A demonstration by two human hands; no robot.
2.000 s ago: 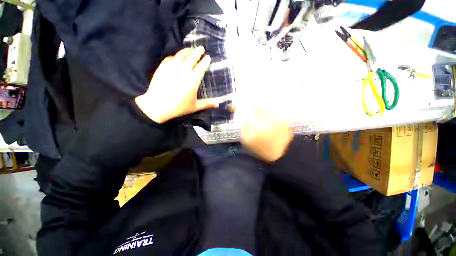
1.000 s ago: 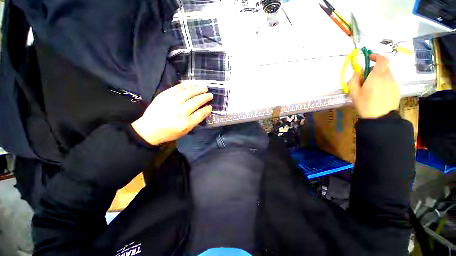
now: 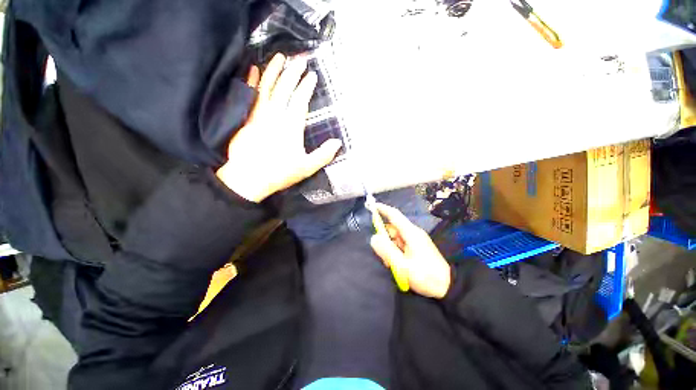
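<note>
The plaid fabric (image 3: 323,129) lies on the white table at its left part, near the front edge. My left hand (image 3: 276,137) lies flat on it with the fingers spread. The navy garment (image 3: 160,68) is heaped to the left, with black cloth (image 3: 88,152) below it. My right hand (image 3: 412,255) holds the fabric scissors (image 3: 400,273) just off the table's front edge, right of the plaid's lower end. The yellow handle and a short part of the blade show; the rest is hidden in the hand. The blade points up towards the edge.
The white table (image 3: 458,99) is overexposed. Orange-red and black snips (image 3: 540,26) lie on it at the upper right. A cardboard box (image 3: 568,194) and blue crates (image 3: 504,242) are below the table. My lap is under my right hand.
My right hand has taken the scissors from the right of the table and brought them left to the front edge near the plaid. My left hand has moved up and its fingers have spread.
</note>
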